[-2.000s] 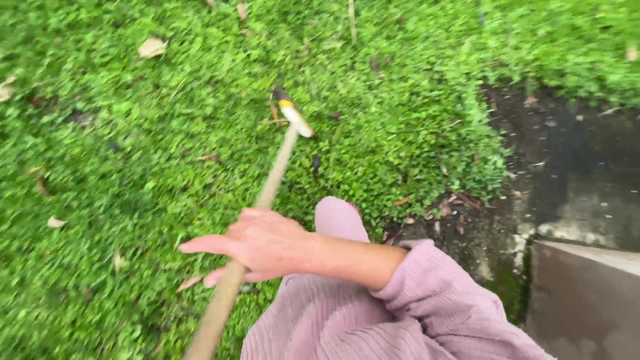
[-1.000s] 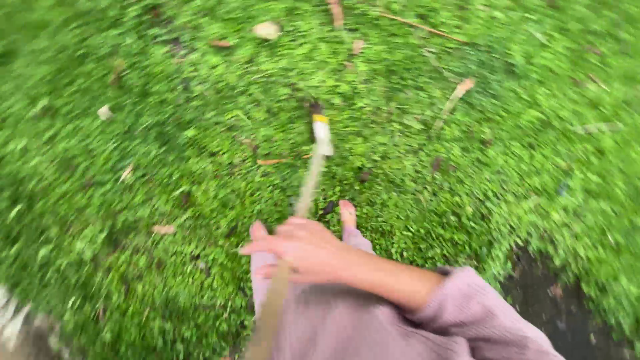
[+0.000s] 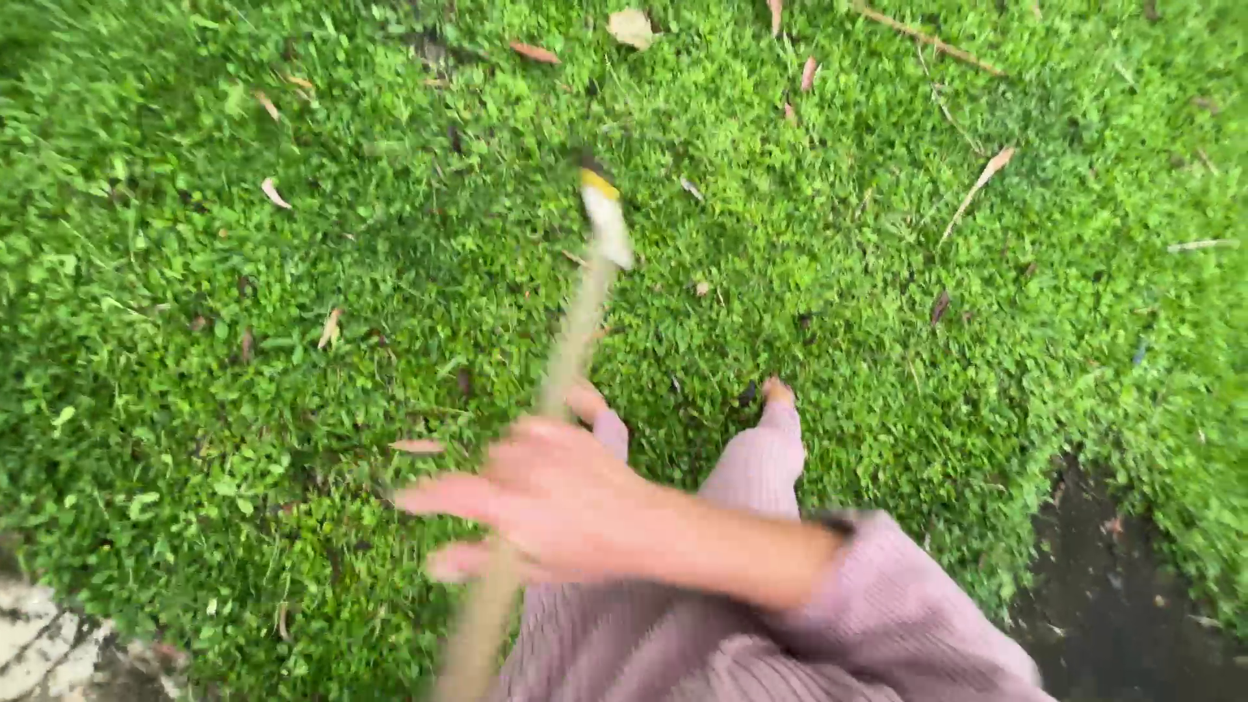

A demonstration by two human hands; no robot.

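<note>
My right hand [image 3: 556,502], at the end of a pink ribbed sleeve, is around a long wooden pole [image 3: 577,341], with some fingers sticking out to the left. The pole runs from the bottom edge up and slightly right. At its far end is a white piece [image 3: 608,226] with a yellow band and a dark tip, low over or on the grass; motion blur hides which. The pole's near end is cut off by the frame. My left hand is not in view.
Green grass and low weeds [image 3: 322,390] surround my bare feet. Dry leaves, such as a pale one [image 3: 631,29], and a thin stick [image 3: 931,39] lie scattered ahead. Dark wet ground [image 3: 1121,595] is at the lower right, and a pale, rough surface [image 3: 44,639] at the lower left.
The view has moved left, away from the paved edge seen at the right two seconds ago. My right hand stays on the pole throughout. Both feet show now, on the grass.
</note>
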